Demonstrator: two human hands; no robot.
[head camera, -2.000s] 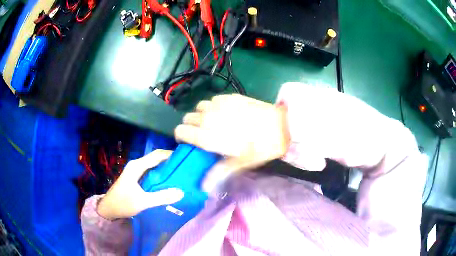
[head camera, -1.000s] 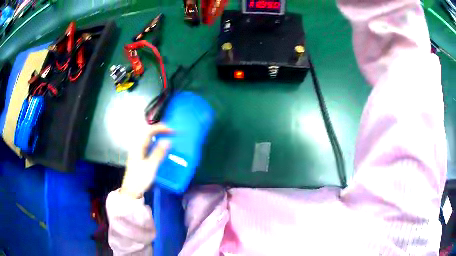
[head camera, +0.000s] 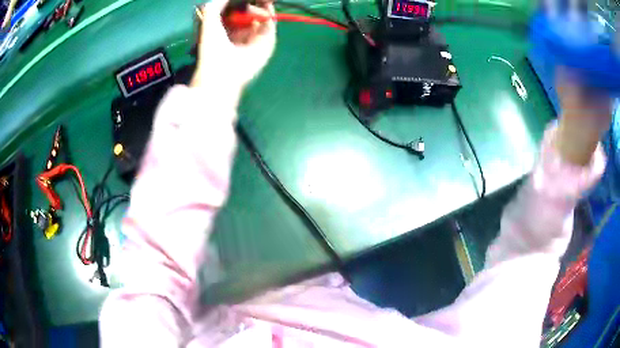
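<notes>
My left hand (head camera: 250, 47) is near the top edge, closed around a red clamp (head camera: 239, 19). A red lead (head camera: 309, 20) runs right from the hand toward a black box (head camera: 408, 64) with red digits. My right hand (head camera: 581, 109) is blurred at the far right and holds a blue object (head camera: 574, 51) that looks like a tester. A second black box (head camera: 126, 115) with a lit red display (head camera: 144, 73) is partly hidden behind my left sleeve.
A bundled red and black lead (head camera: 88, 231), and a small yellow-and-black part (head camera: 49, 228) lie at left. A black cable (head camera: 292, 197) crosses the green bench. A small plug (head camera: 417, 146) lies right of centre. A blue bin (head camera: 605, 272) stands at far right.
The view has swung right. The blue tester held in my left hand earlier is gone from it; that hand now holds a red clamp. My right hand has come into view with a blue object.
</notes>
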